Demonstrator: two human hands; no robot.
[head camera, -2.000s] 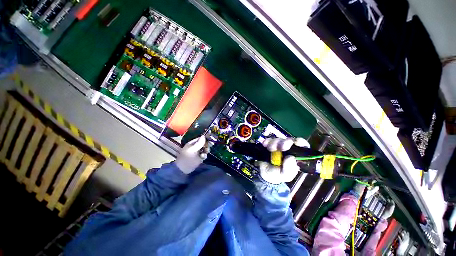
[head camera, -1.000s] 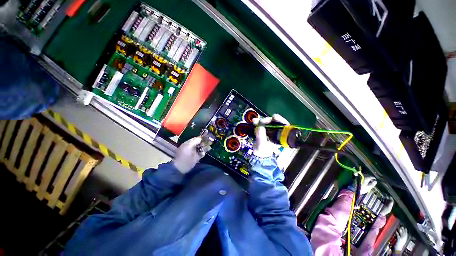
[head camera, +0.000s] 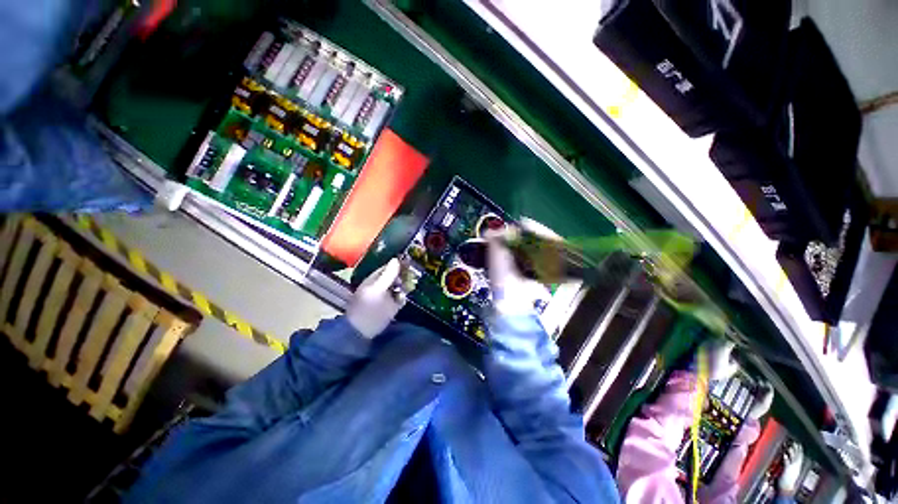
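A dark circuit board with red-ringed toroidal inductors lies in front of me. My right hand, in a white glove, is closed around the electric screwdriver, which is blurred and lies over the board's upper right part; its tip is hidden. My left hand, gloved in white, is at the board's left edge with its fingertips together on small pale-metallic pieces, too small to name surely.
A red-orange sheet and a larger green board lie to the left. Conveyor rollers are at right. Black bins stand on the white shelf. A coworker's pink sleeve is lower right, blue clothing upper left.
The screwdriver has moved up from the lower inductors to the board's upper right, and its cable is now blurred. The left hand stays near the board's left edge. Blue clothing has entered at upper left.
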